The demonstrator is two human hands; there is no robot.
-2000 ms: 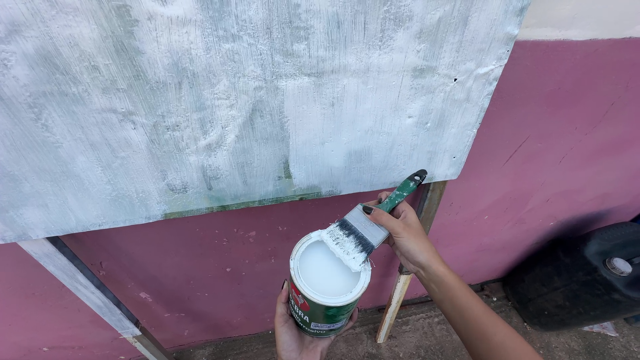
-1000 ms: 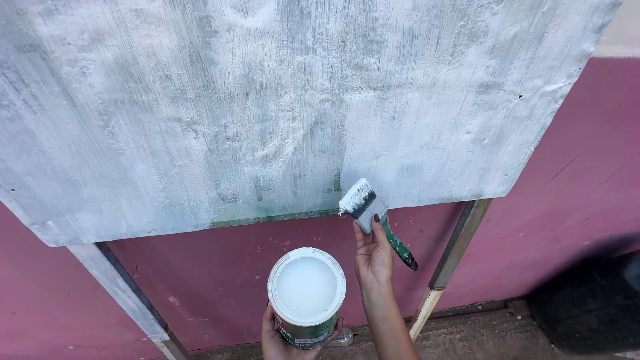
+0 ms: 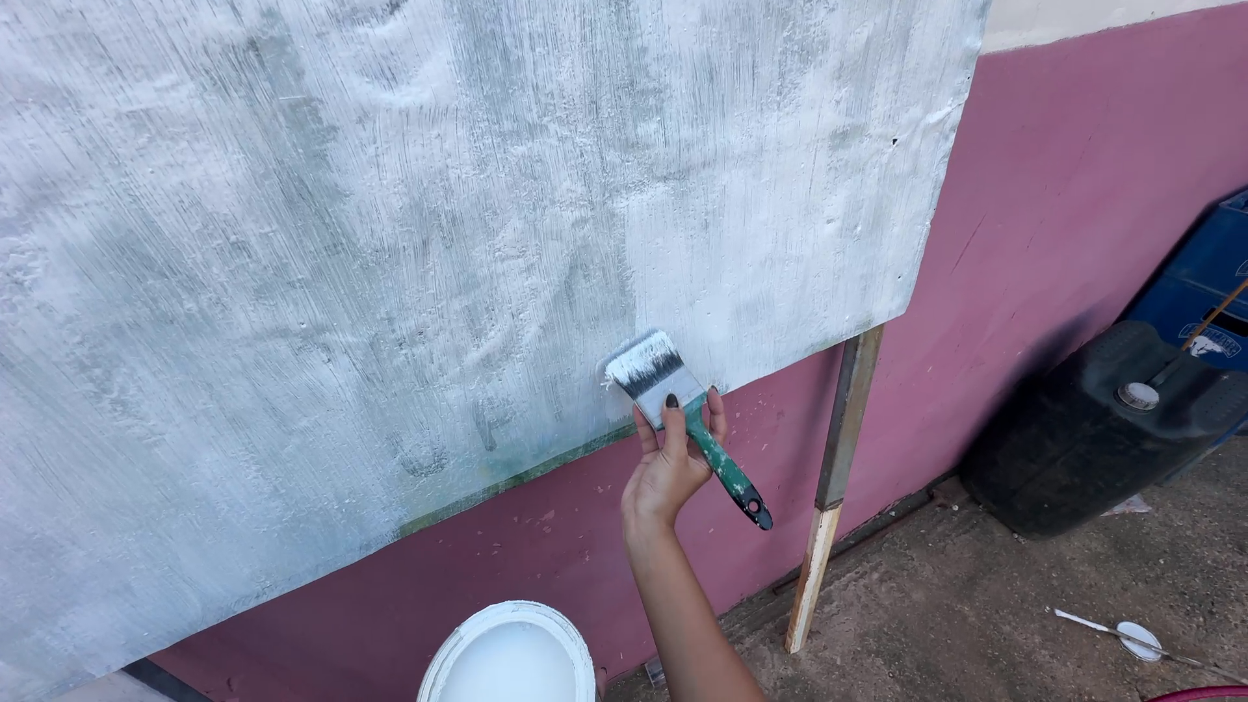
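My right hand [image 3: 673, 468] grips a flat paintbrush [image 3: 687, 421] with a green handle and black tip. Its bristles, loaded with white paint, meet or nearly meet the lower part of a large panel [image 3: 390, 244] streaked with white paint, where greenish patches show along the bottom edge. At the bottom of the view is an open can of white paint [image 3: 512, 663]. Of my left hand [image 3: 601, 682], only a sliver shows beside the can; the rest is hidden or outside the view.
Behind the panel is a pink wall [image 3: 1053, 195]. A wooden leg [image 3: 838, 468] stands under the panel. On the right are a black plastic drum [image 3: 1082, 439] and a blue container [image 3: 1194, 273]. A stick [image 3: 1170, 655] and a white lid-like disc [image 3: 1139, 641] lie on the ground.
My right hand has lifted the brush from the paint can to the panel's lower part, with the bristles now pointing up and left. The view has shifted, leaving the can lower in it.
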